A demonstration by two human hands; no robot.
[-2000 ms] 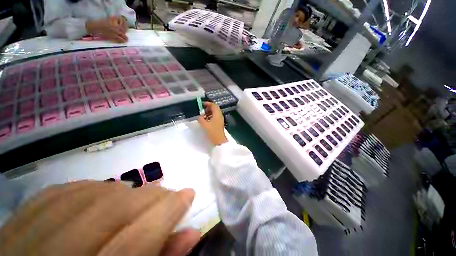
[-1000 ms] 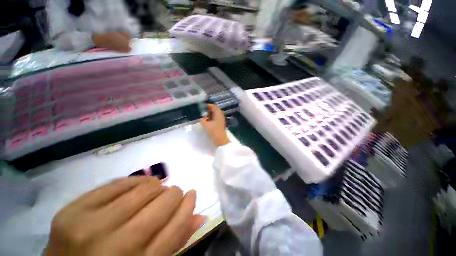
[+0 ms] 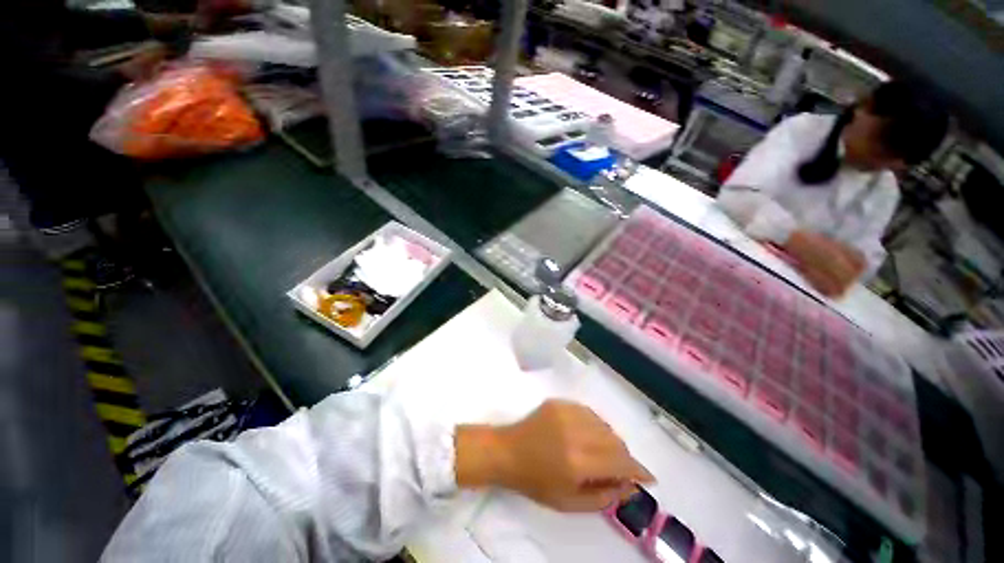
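A short row of watch heads with black screens and pink rims (image 3: 674,539) lies on the white work sheet (image 3: 435,368) at the bottom edge. My left hand (image 3: 561,453) reaches in from the lower left, palm down, with its fingertips at the near end of the row. The hand hides whether its fingers grip a watch. My right hand is out of the picture. A translucent solvent bottle with a metal top (image 3: 545,328) stands just beyond my left hand.
A large tray of pink pieces (image 3: 760,335) lies across the far side. A grey gridded tray (image 3: 550,236) is beside it. A parts box (image 3: 374,332) sits at left on the green bench. An orange bag (image 3: 189,110) lies farther back. A person in white (image 3: 815,181) sits opposite.
The view has swung left, bringing in the bottle and parts box. My right hand and the right-hand watch tray have left the picture. My left hand now shows at the watch row.
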